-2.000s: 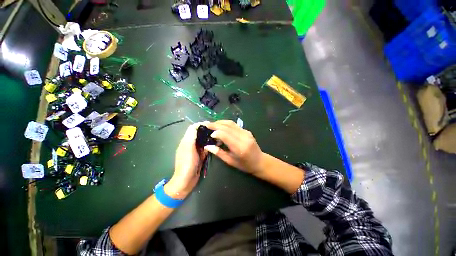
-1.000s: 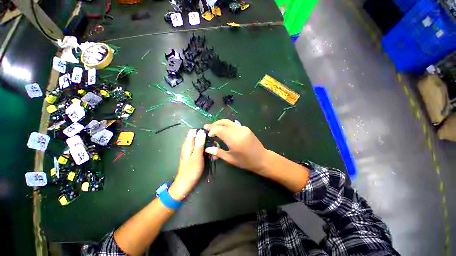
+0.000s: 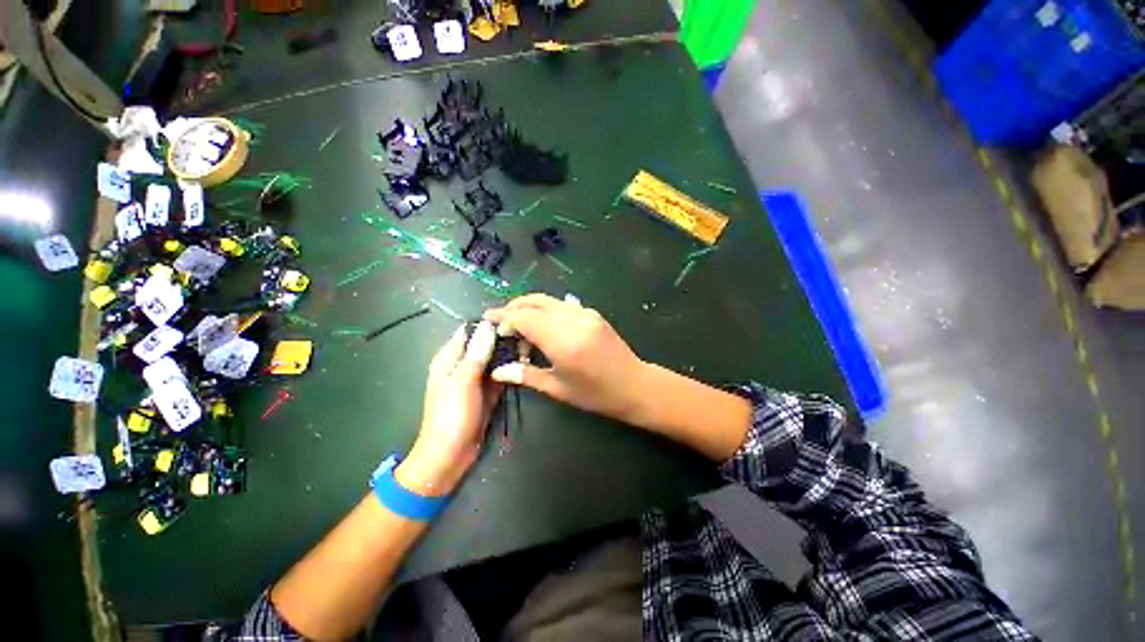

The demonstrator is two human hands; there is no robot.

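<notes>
My left hand (image 3: 453, 404) and my right hand (image 3: 580, 359) meet over the dark green bench. Both hold a small black plastic holder (image 3: 505, 350) between their fingertips, mostly hidden by the fingers. Thin dark lead wires (image 3: 509, 420) with a reddish end hang below it. White coverings show on some fingertips. A loose pile of black plastic brackets (image 3: 467, 136) lies beyond my hands. A heap of wired modules (image 3: 163, 301) with white pads and yellow parts lies at the left.
Green scraps (image 3: 440, 248) lie around the brackets. An orange-yellow strip (image 3: 677, 207) lies at the right. A tape roll (image 3: 207, 149) is at the far left. More modules (image 3: 450, 35) lie at the far edge. Blue crates (image 3: 1048, 63) stand across the aisle.
The whole view has shifted, so the bench items sit further left. My hands stay together on the black holder, with the left fingers now closer over it.
</notes>
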